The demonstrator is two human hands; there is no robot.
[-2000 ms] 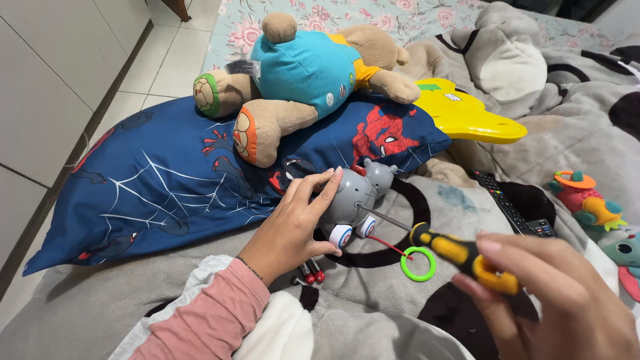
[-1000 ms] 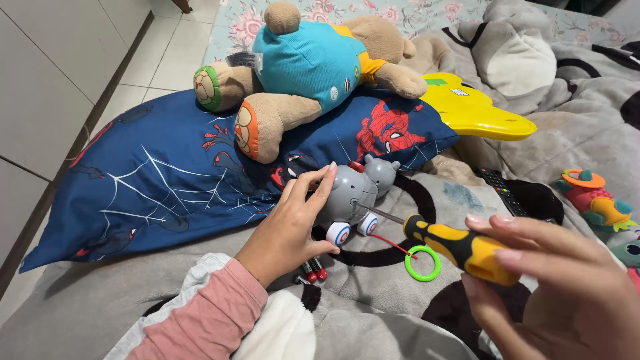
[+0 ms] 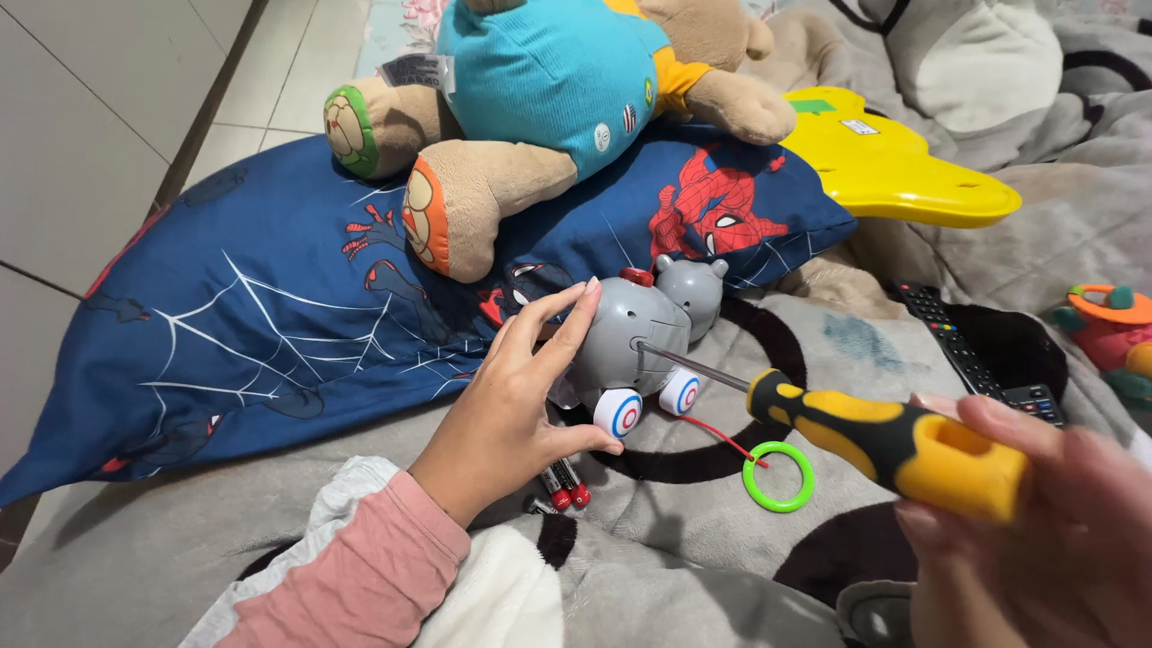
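Note:
A grey plastic toy animal on wheels (image 3: 605,337) is held on its left side by my left hand (image 3: 517,396), fingers on top and thumb by a white wheel. My right hand (image 3: 1026,504) grips the yellow and black handle of a screwdriver (image 3: 886,436). The screwdriver's tip meets a small hole in the toy's body, beside the outline of a cover. From the toy runs a red cord to a green plastic ring (image 3: 778,477). Several batteries with red ends (image 3: 565,484) lie below my left hand.
Behind the toy lies a blue Spider-Man pillow (image 3: 297,315) with a plush toy (image 3: 549,81) on it. A yellow plastic object (image 3: 886,171), a remote control (image 3: 958,346) and a colourful toy (image 3: 1116,337) are to the right, on the grey blanket (image 3: 684,540).
My right hand has stayed on the screwdriver, whose tip remains at the toy's hole. My left hand still holds the toy. Little else has changed.

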